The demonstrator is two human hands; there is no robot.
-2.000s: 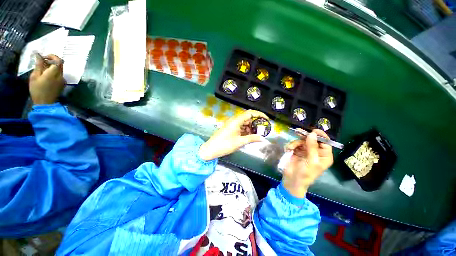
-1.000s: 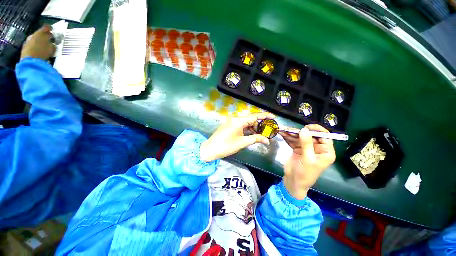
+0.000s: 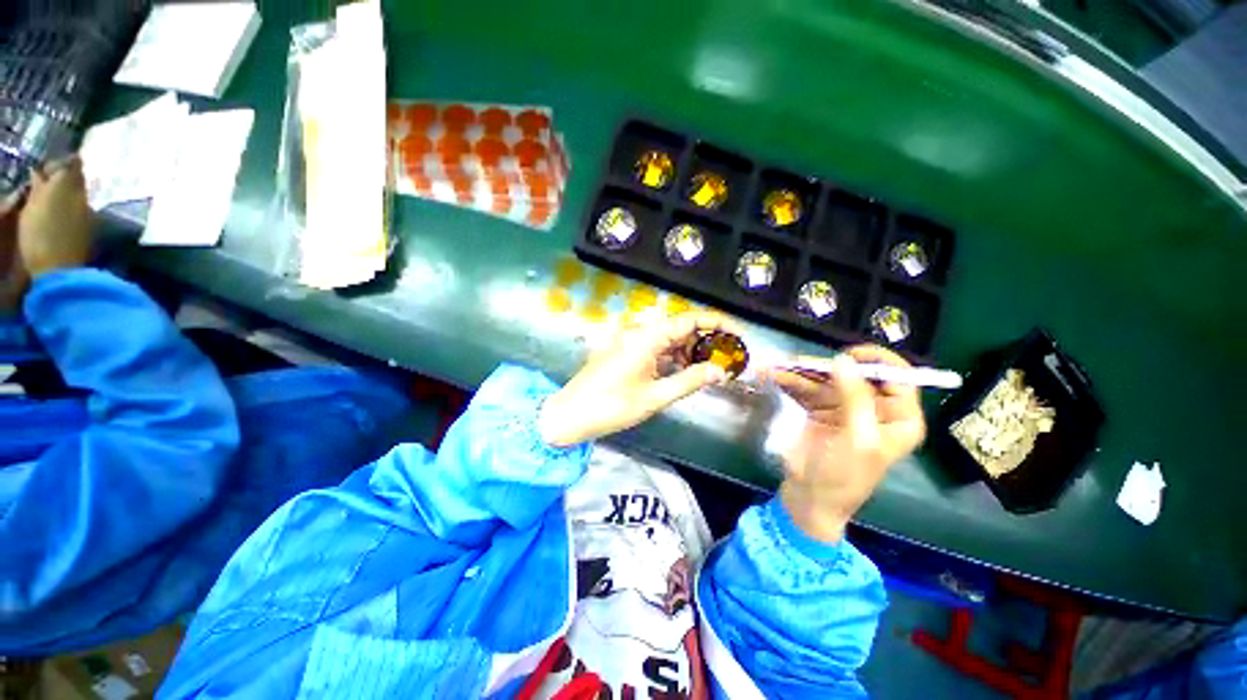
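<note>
My left hand [image 3: 636,372] holds a round module [image 3: 719,356] by its dark rim between the fingertips; its face is amber. My right hand [image 3: 855,431] holds thin tweezers [image 3: 896,373], pale and shiny, pointing left, with the tips close to the module's right side. Whether the tips touch it I cannot tell. Amber film pieces [image 3: 602,291] lie on the bench behind my left hand. The black blister tray [image 3: 855,223] stands behind my hands, with amber-faced and silvery-faced modules in its pockets; one back-row pocket is empty.
A black parts box [image 3: 1067,435] with beige bits stands at the right, a white scrap [image 3: 1141,492] beyond it. A sticker sheet [image 3: 479,157], bagged strips [image 3: 342,151] and white sheets [image 3: 198,178] lie at the left. A neighbour's arm [image 3: 103,369] is at the far left.
Two seconds ago the module's face looked silvery with a white bit; now it is amber. The tweezers have swung to a flatter angle. The neighbour's hand has moved left, off the white sheets.
</note>
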